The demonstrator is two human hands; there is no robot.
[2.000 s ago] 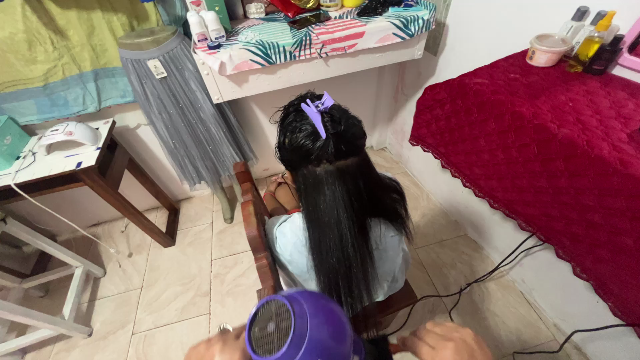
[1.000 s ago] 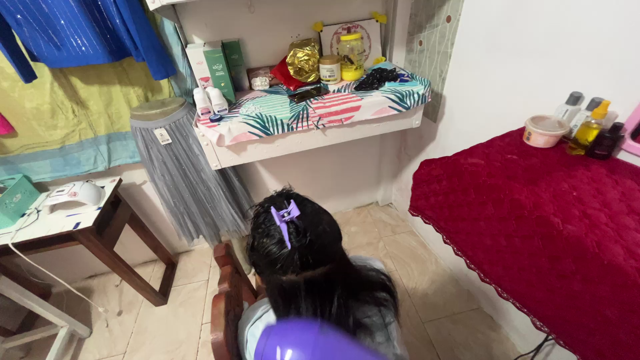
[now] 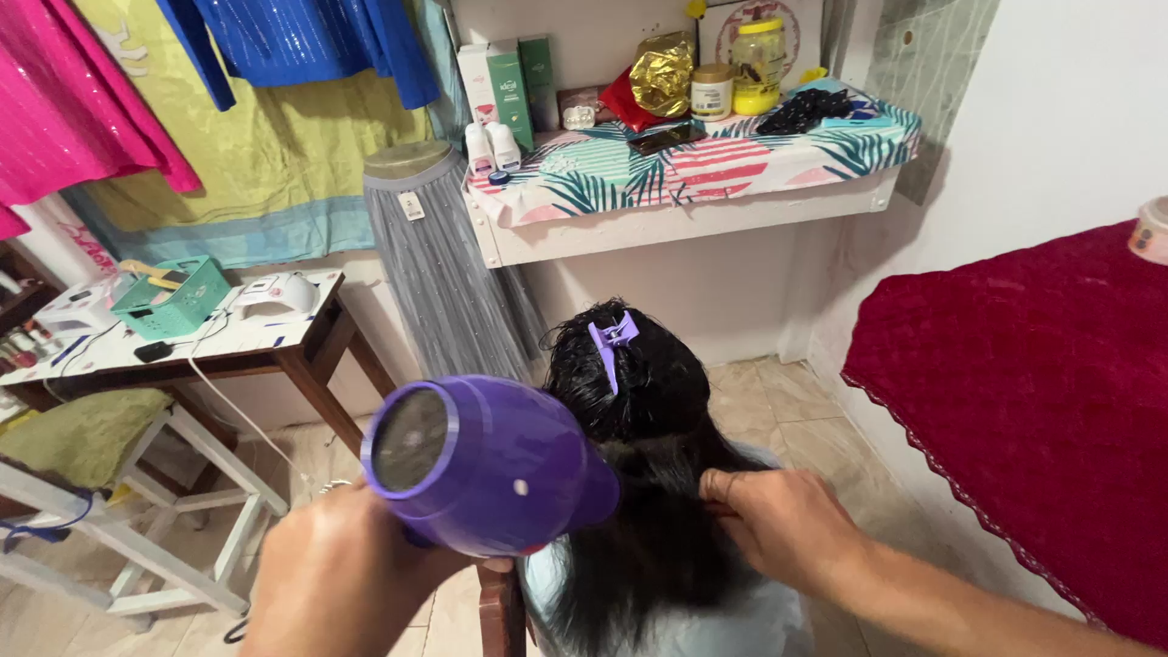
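Note:
My left hand grips a purple hair dryer by its handle, at the lower centre of the head view. The dryer's nozzle points right, at the long dark hair of a seated person seen from behind. A purple claw clip holds the upper hair on top of the head. My right hand is at the right side of the hair with fingers bent together at the strands; whether a brush or comb is in it cannot be seen. The person wears a light top.
Ahead is a wall shelf with jars, boxes and bottles. A table with a dark red cover stands right. Left are a white stool, a small table with a green basket, and a grey skirt. A wooden chair part stands beside the person.
The hair dryer has risen from the bottom edge to beside the head, and both hands are in view again after being out of sight one second ago. The view has tilted up since two seconds ago.

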